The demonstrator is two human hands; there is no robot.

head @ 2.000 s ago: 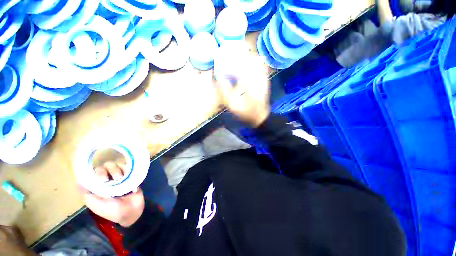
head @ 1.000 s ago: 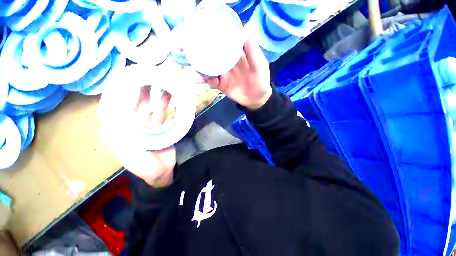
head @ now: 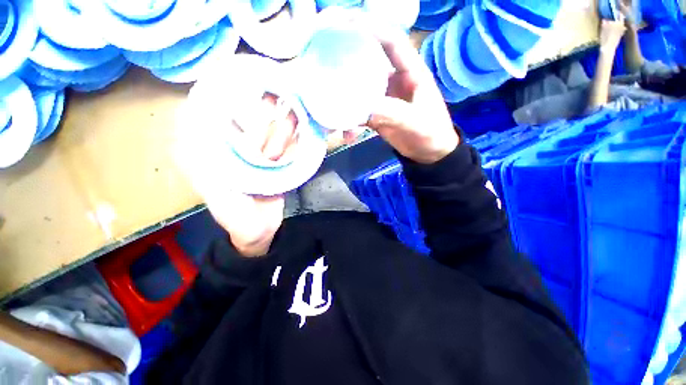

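My left hand [head: 252,218] holds a pale hat brim [head: 282,177] from below, and its fingers show through the round hole. My right hand [head: 417,113] holds a pale domed hat crown [head: 342,71], at the upper right edge of the brim. The crown overlaps the brim's edge in view; whether they touch I cannot tell. Both are over the bench's front edge and look overexposed, so fine detail is lost.
A pile of brims [head: 83,56] covers the bench's [head: 113,165] back left. Assembled hats [head: 470,53] lean in a stack at the upper right. Blue crates [head: 632,233] stand at right. A red stool [head: 143,278] and another person's arm [head: 56,346] are at lower left.
The right hand first reached to the crowns, then came back with one. The left hand and brim moved right and up toward it. Since a second ago, brim and crown shifted slightly right.
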